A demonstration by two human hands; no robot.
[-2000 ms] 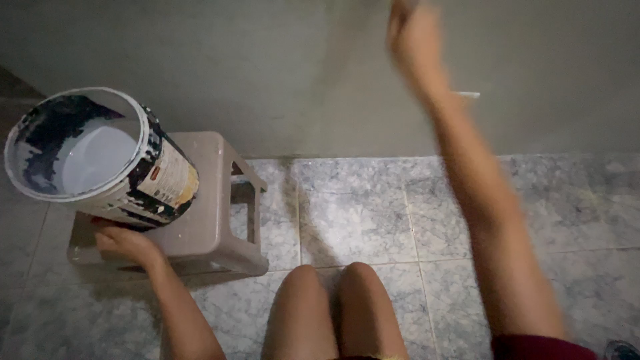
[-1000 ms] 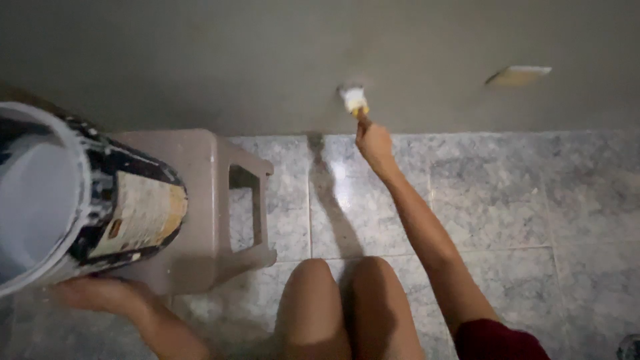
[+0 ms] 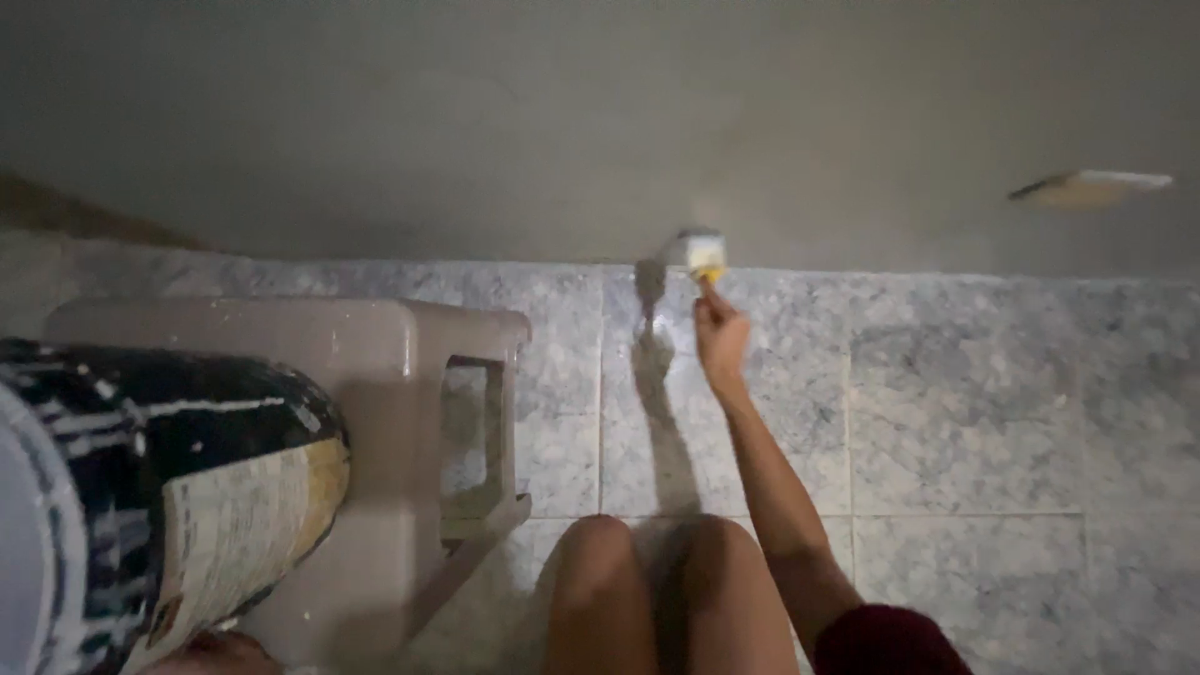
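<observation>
My right hand (image 3: 722,342) is closed around the handle of a paintbrush (image 3: 705,255), whose pale bristles touch the low part of the grey wall (image 3: 525,131), just above the floor. At the left stands a black paint bucket (image 3: 234,403) with a printed label and white drips, on a beige plastic stool (image 3: 375,562). Light-coloured paint (image 3: 19,544) shows inside its rim. Only a part of my left hand (image 3: 220,653) is in view, against the bucket's near side at the bottom edge; its fingers are mostly hidden.
Marbled grey tiles (image 3: 966,403) cover the floor up to the wall's foot. A pale rectangular fitting (image 3: 1092,187) is on the wall at the right. My knees (image 3: 656,581) are at the bottom middle, close to the stool. A brown patch (image 3: 84,211) lies at the far left.
My right hand has come down from high on the wall to its foot with the brush. The view has shifted, and the bucket now sits partly outside the left edge.
</observation>
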